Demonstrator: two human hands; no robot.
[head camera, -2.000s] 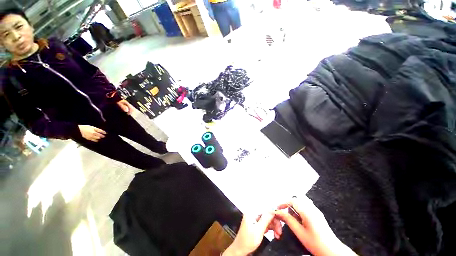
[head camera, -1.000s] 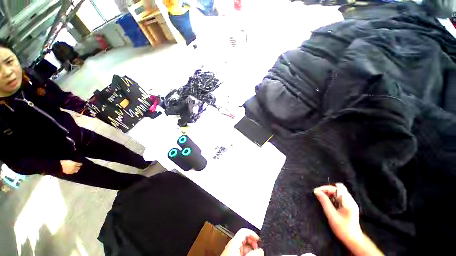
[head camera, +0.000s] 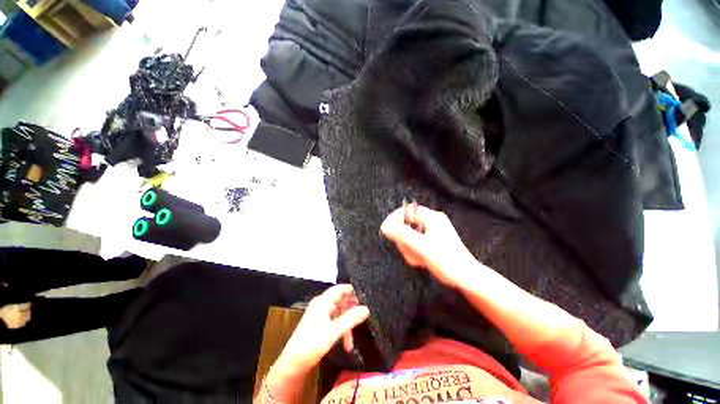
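A large black coat (head camera: 553, 118) with dotted stitch lines lies across the table and my lap, its speckled pile lining (head camera: 355, 189) facing up. My left hand (head camera: 328, 319) is at the coat's lower left edge, with the thumb and fingers curled close to the cloth; whether it pinches the edge is unclear. My right hand (head camera: 418, 237) is above the lining near the middle, fingertips pinched together. A needle or thread between those fingertips is too small to make out.
On the white table (head camera: 276, 248) at left are black thread cones (head camera: 178, 221), small dark fasteners (head camera: 237, 196), red-handled scissors (head camera: 229, 126), a flat black rectangle (head camera: 280, 145) and tangled black trim (head camera: 158, 102). A patterned black bag (head camera: 35, 173), brown board (head camera: 276, 343) and a person's hand (head camera: 16, 316) also show.
The view has swung right and down onto the coat. The lining now lies in front of me. My left hand has come to the coat's edge; my right hand is still pinched above the cloth.
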